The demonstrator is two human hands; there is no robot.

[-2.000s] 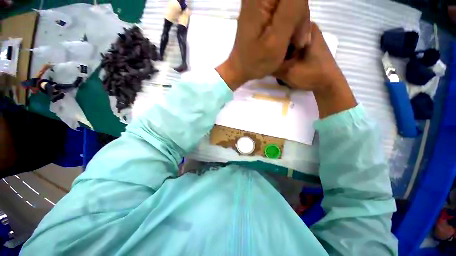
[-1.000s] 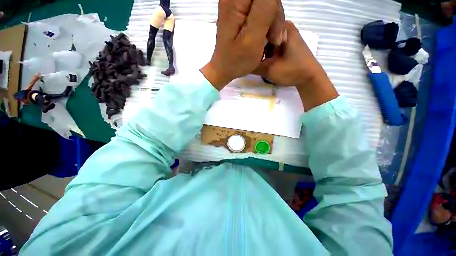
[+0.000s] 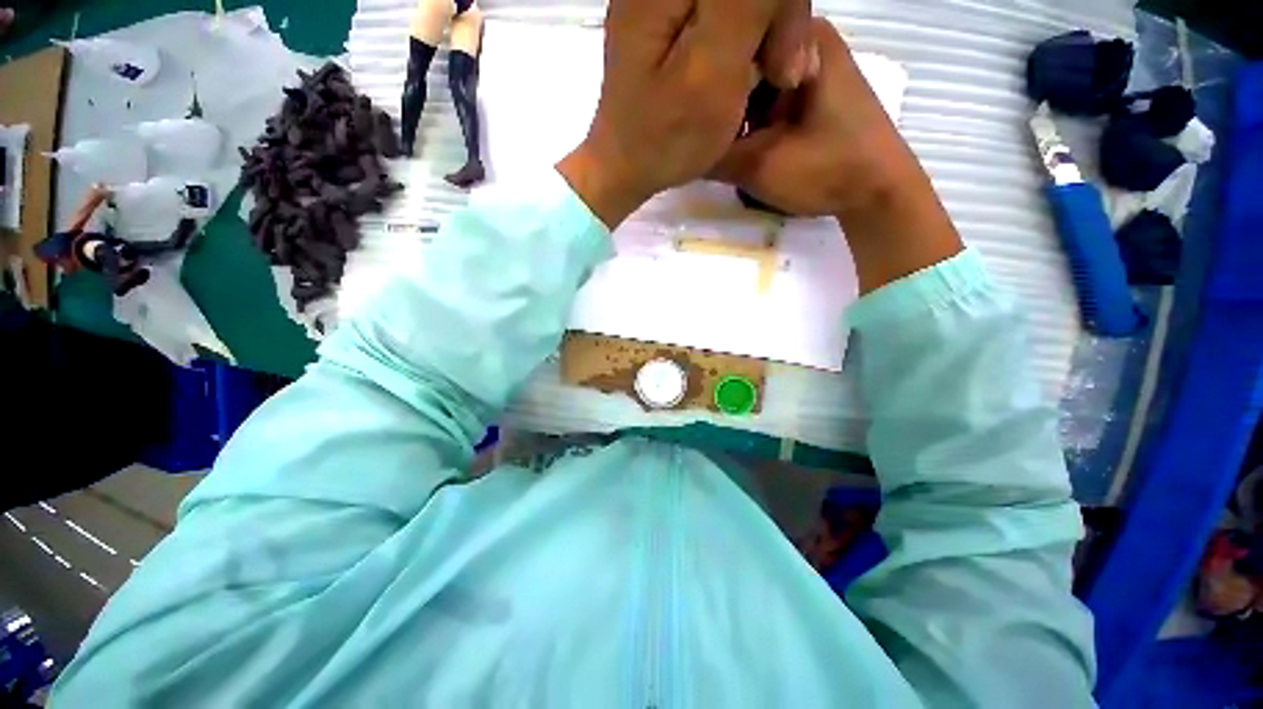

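My left hand [image 3: 679, 104] and my right hand [image 3: 817, 139] are together over the white work sheet [image 3: 665, 298], at the top of the view. Both are bare. A dark part [image 3: 758, 108] shows between the fingers, mostly hidden by them; its shape cannot be told. A bit of dark material also shows below the right hand. A figure lower body [image 3: 464, 97] with long black legs lies to the left of the hands, cut off by the top edge.
A heap of small dark parts [image 3: 321, 180] lies at left, beside a figure [image 3: 104, 254]. A white pot [image 3: 659, 382] and green cap [image 3: 734, 396] stand on a cardboard strip [image 3: 589, 363] near the table edge. A blue-handled tool [image 3: 1094, 256] and navy lumps [image 3: 1080, 72] lie at right.
The whole view has shifted slightly with the head. Both hands stay together around the dark part, with only small changes in pose. The things on the table have kept their places.
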